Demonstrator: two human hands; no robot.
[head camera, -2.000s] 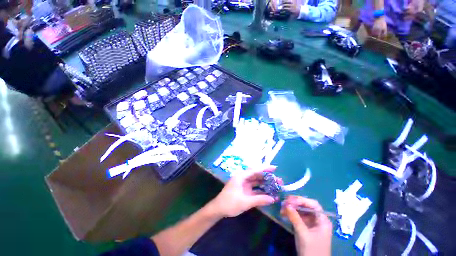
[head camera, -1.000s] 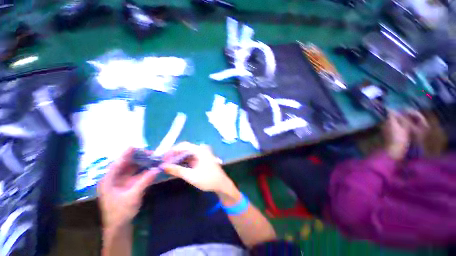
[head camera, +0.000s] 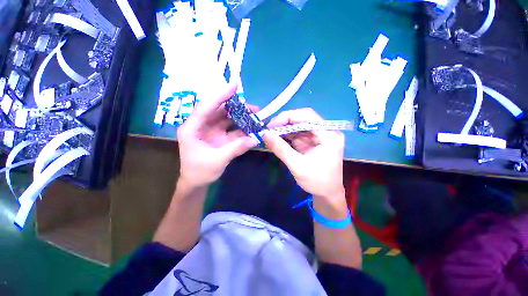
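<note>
My left hand holds a dark speckled circuit board by its edges, tilted above the bench's front edge. My right hand holds a white flat ribbon cable between thumb and fingers, its end at the board's lower right edge. Whether it sits in the connector cannot be told. Another white cable curves up and right from behind the board. A blue band is around my right wrist.
The left tray holds boards and curved cables; some overhang its front. A large cable pile lies beside it. A smaller pile lies by the right tray of cabled boards. A cardboard box is below left, a magenta sleeve lower right.
The view has turned down and right since the first frame. My right hand, earlier apart from the board, is now at its edge with a ribbon cable showing in the fingers.
</note>
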